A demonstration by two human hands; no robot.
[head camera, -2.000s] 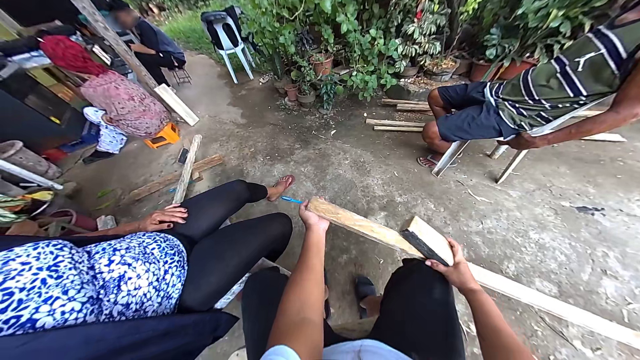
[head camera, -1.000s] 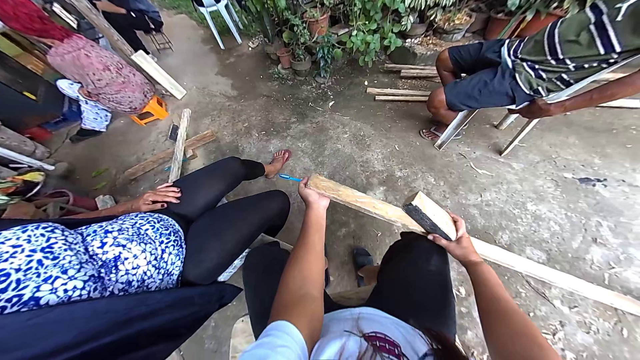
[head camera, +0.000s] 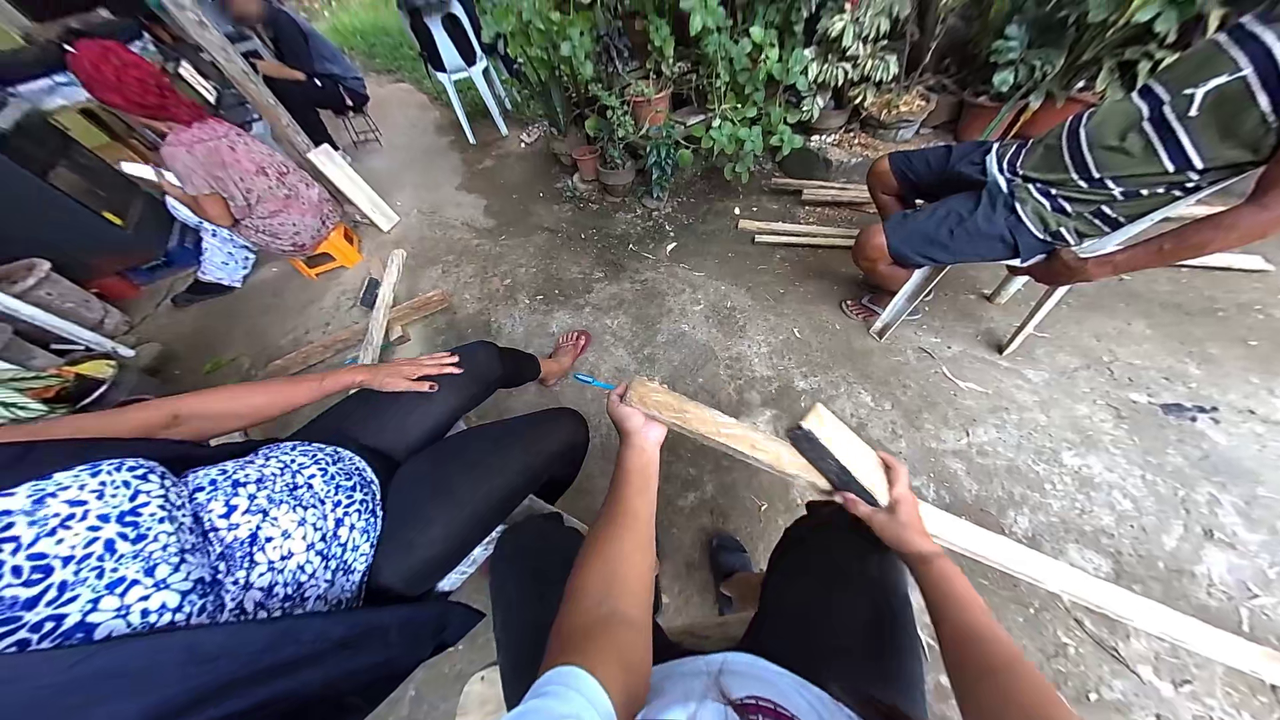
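A long wooden plank (head camera: 1060, 560) slants from the middle of the head view to the lower right, over my right knee. My left hand (head camera: 636, 415) grips its near-left end, and a blue pen (head camera: 595, 382) sticks out beside those fingers. My right hand (head camera: 895, 505) holds a short wooden block (head camera: 845, 450) with a dark layer along one side, perhaps a sanding block. The block lies across the plank's upper face. How the fingers wrap under the block is partly hidden.
A seated person (head camera: 280, 530) in a blue-and-white top is close on my left, one hand on a knee. Another person (head camera: 1100, 150) sits at upper right near wooden strips (head camera: 800, 229). More wood pieces (head camera: 380, 310) and an orange stool (head camera: 330, 252) stand at left; potted plants (head camera: 650, 105) line the back.
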